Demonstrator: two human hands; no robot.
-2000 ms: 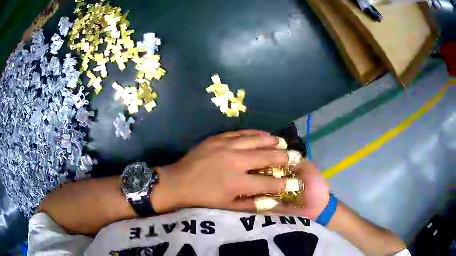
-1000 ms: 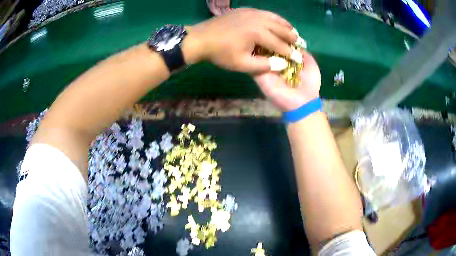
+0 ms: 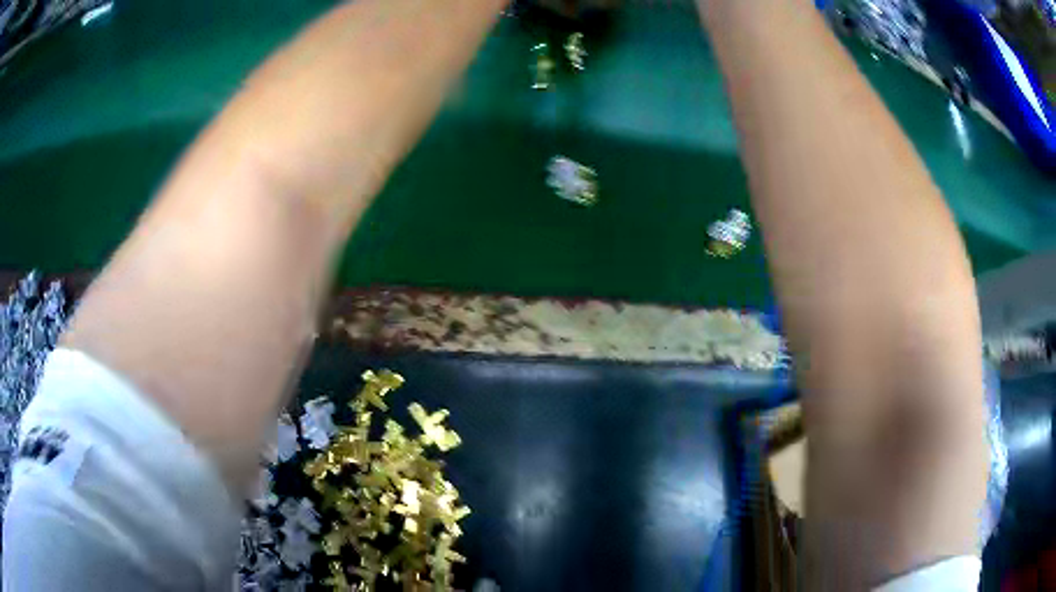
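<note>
Both my forearms reach forward over the green conveyor belt (image 3: 463, 237). My left hand and my right hand are cut off by the top edge, so what they hold cannot be seen. Two small gold pieces (image 3: 576, 51) show near the top edge, between the forearms. Below them on the belt lie a silver-grey piece (image 3: 571, 180) and another silver-grey piece with some gold on it (image 3: 728, 232). A pile of brass-coloured pieces (image 3: 400, 497) lies on the dark table, with silver-grey pieces (image 3: 299, 526) at its left, partly hidden by my left arm.
The belt's worn, rusty-looking edge (image 3: 556, 328) crosses between belt and dark table (image 3: 579, 451). A cardboard tray (image 3: 787, 463) is partly behind my right forearm. More silver-grey pieces (image 3: 29, 335) lie at the far left. A blue object (image 3: 1007, 75) stands at upper right.
Both arms have moved further forward and apart, taking the hands out of view. Before, the left hand lay over the right with gold pieces between them. The view has shifted towards the belt.
</note>
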